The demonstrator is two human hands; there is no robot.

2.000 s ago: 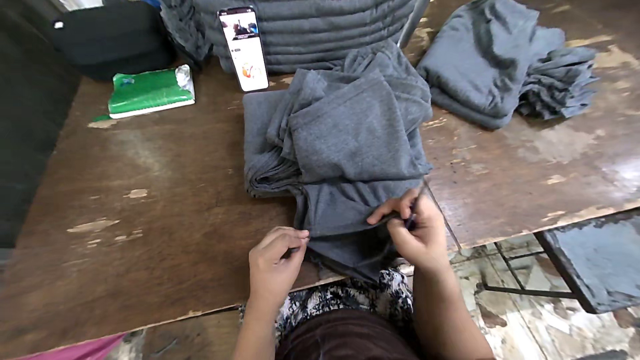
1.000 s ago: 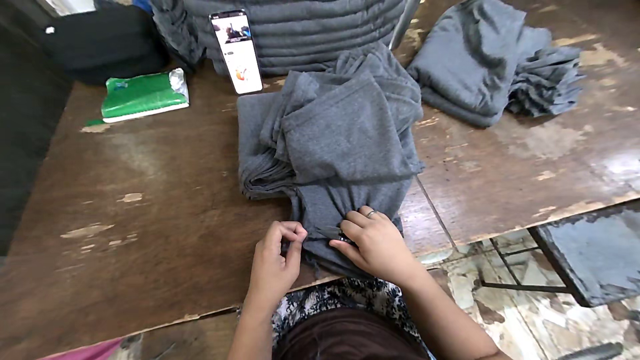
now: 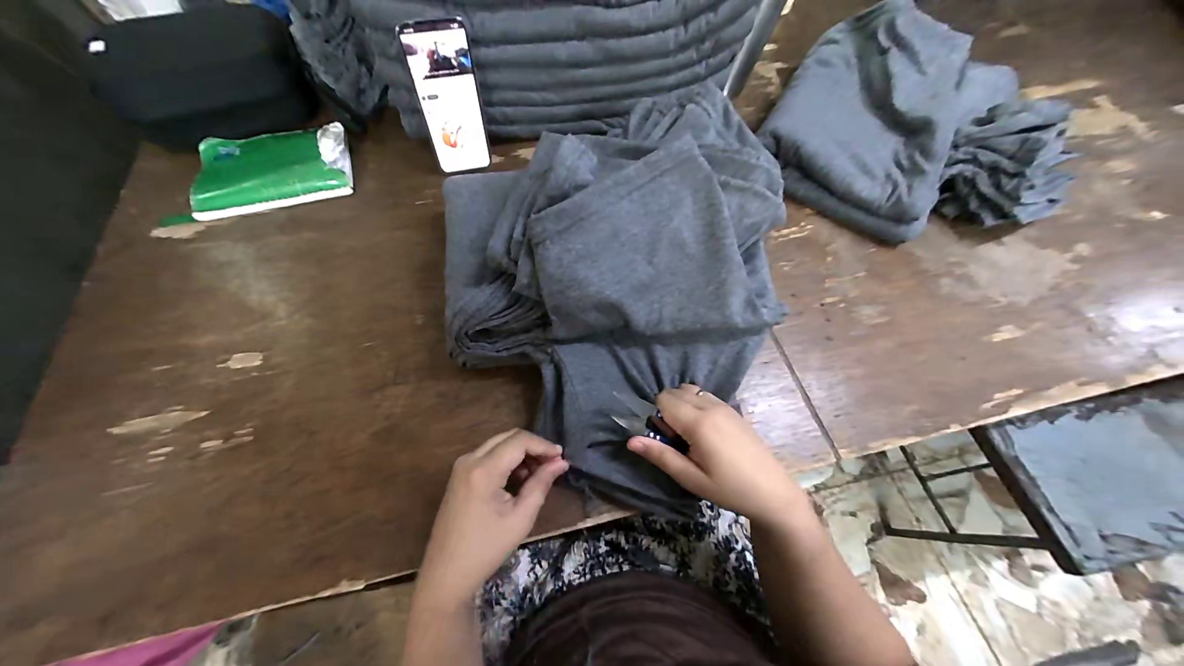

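A grey knit garment [image 3: 638, 250] lies in loose folds on the brown wooden table, and its lower part reaches the front edge. Thumb and forefinger of my left hand [image 3: 499, 490] pinch the garment's left edge near the table's front. My right hand [image 3: 712, 453] rests on the lower cloth, holding small thread snips [image 3: 647, 427] in the palm; their two pointed blades are apart and point left. The snips' grip is partly hidden by my fingers.
Behind the garment, a phone [image 3: 446, 97] leans on a stack of grey cloth [image 3: 592, 55]. A green packet [image 3: 273, 174] and a black case [image 3: 203, 74] sit at the back left. Folded grey garments [image 3: 865, 120] lie at the right. A stool [image 3: 1101, 472] stands beyond the table's right front edge.
The snips, hardly visible one second ago, now show with their blades apart over the cloth. Compared with two seconds ago, my right hand lies flatter on the garment.
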